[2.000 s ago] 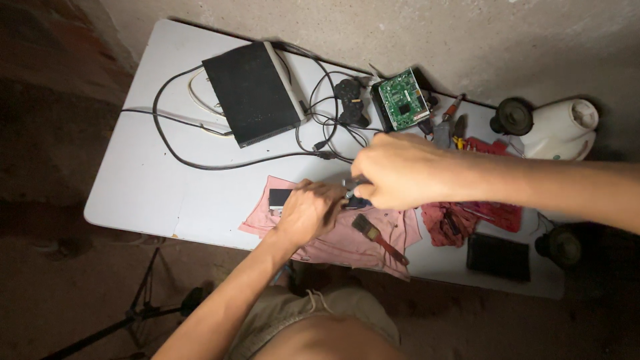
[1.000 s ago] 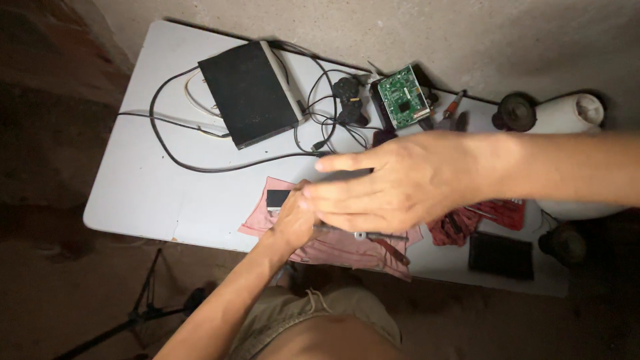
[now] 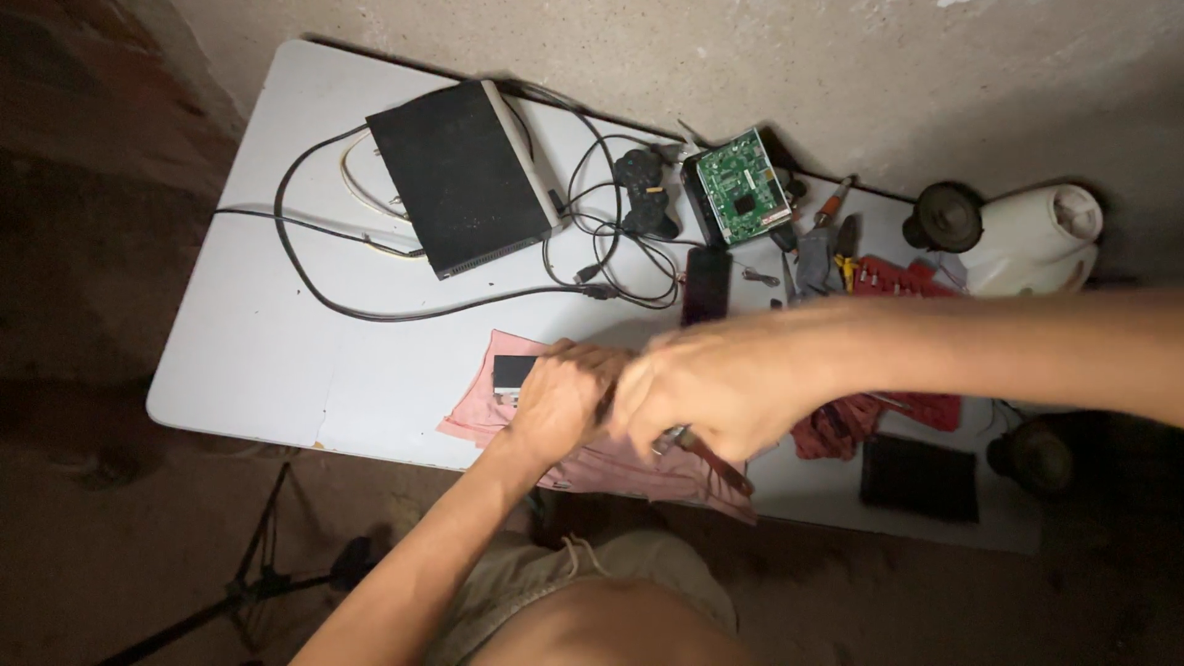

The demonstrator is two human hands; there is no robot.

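Note:
My left hand [image 3: 569,398] rests low over a pink cloth [image 3: 476,393] on the white table, its curled fingers hiding what lies under them. Against its right side is my right hand [image 3: 712,384], blurred and bent downward, with a small metal piece [image 3: 668,439] showing at its fingers; whether it is gripped cannot be told. A dark flat part with a silvery edge [image 3: 514,373] lies on the cloth left of my left hand. The red handle of a brush [image 3: 721,469] shows below my right hand. Just above my right hand lies a dark phone-like slab [image 3: 706,285].
A black box-shaped device [image 3: 467,180] with looping cables stands at the back left. Behind the hands are a game controller [image 3: 646,194] and a green circuit board [image 3: 742,188]. Tools, a red bit holder [image 3: 902,277], a white lamp-like object [image 3: 1036,236] and a black flat item [image 3: 918,479] lie right.
My right hand was spread over the cloth a second ago; now its fingers are bent down beside my left hand. The dark slab behind it shows more fully.

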